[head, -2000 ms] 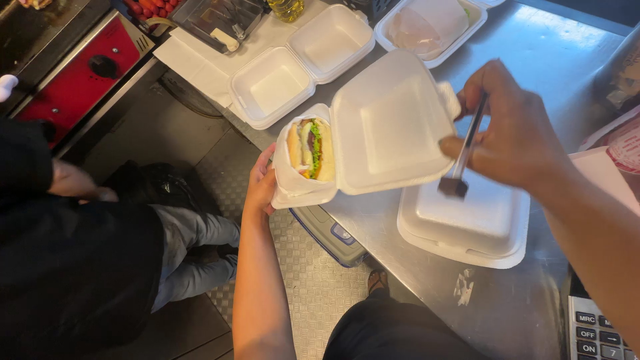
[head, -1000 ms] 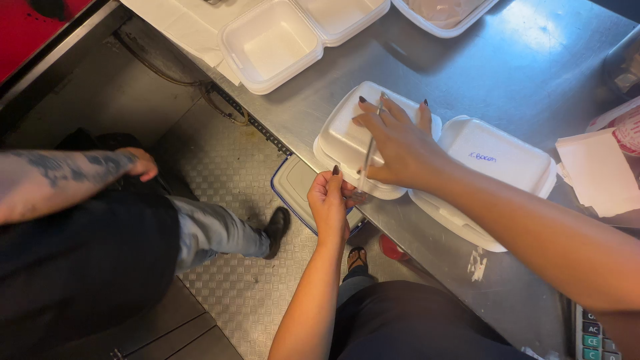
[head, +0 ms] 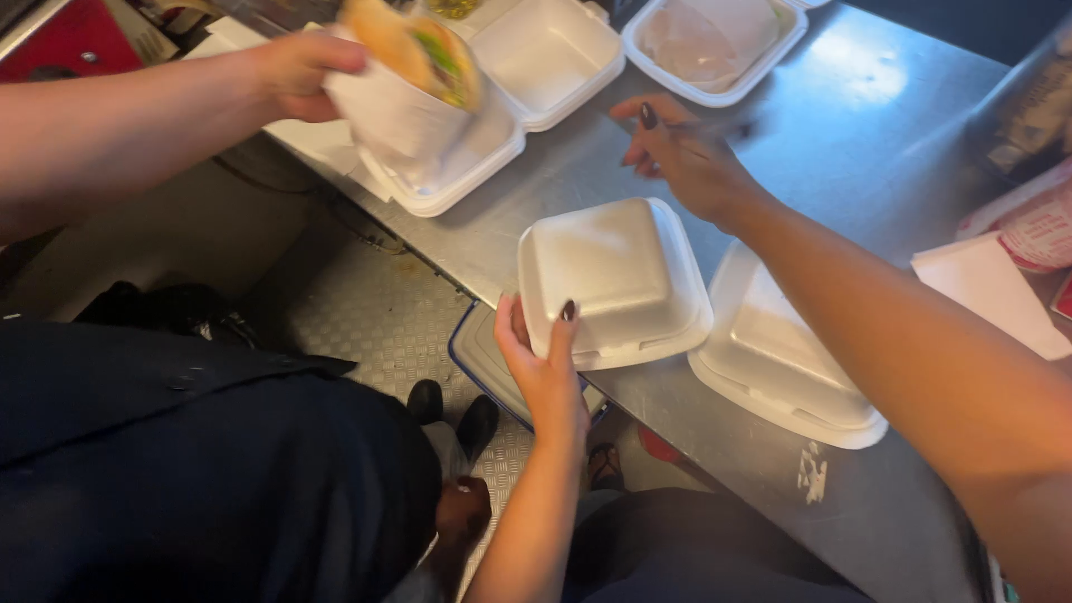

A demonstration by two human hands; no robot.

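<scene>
My left hand (head: 548, 368) grips the near left corner of a closed white foam clamshell box (head: 615, 280) at the counter's edge, thumb on its lid. My right hand (head: 678, 155) is raised above the counter behind that box, with a slim, blurred marker-like pen (head: 720, 130) in its fingers. A second closed foam box (head: 779, 352) lies to the right, partly under my right forearm. At the upper left a co-worker's hand (head: 310, 75) holds a burger in white paper (head: 410, 92) over an open foam box (head: 548, 54).
Another foam box (head: 716, 54) at the back holds something paper-wrapped. White paper (head: 988, 289) and a red-and-white printed package (head: 1034, 222) lie at the right of the metal counter (head: 879, 502). The co-worker in dark clothing (head: 209, 469) stands close on the left. A lidded bin (head: 494, 360) sits below the counter edge.
The box in my left hand, open with a burger inside two seconds ago, is now closed. My right hand has lifted off its lid. The co-worker's hand has come in with another wrapped burger.
</scene>
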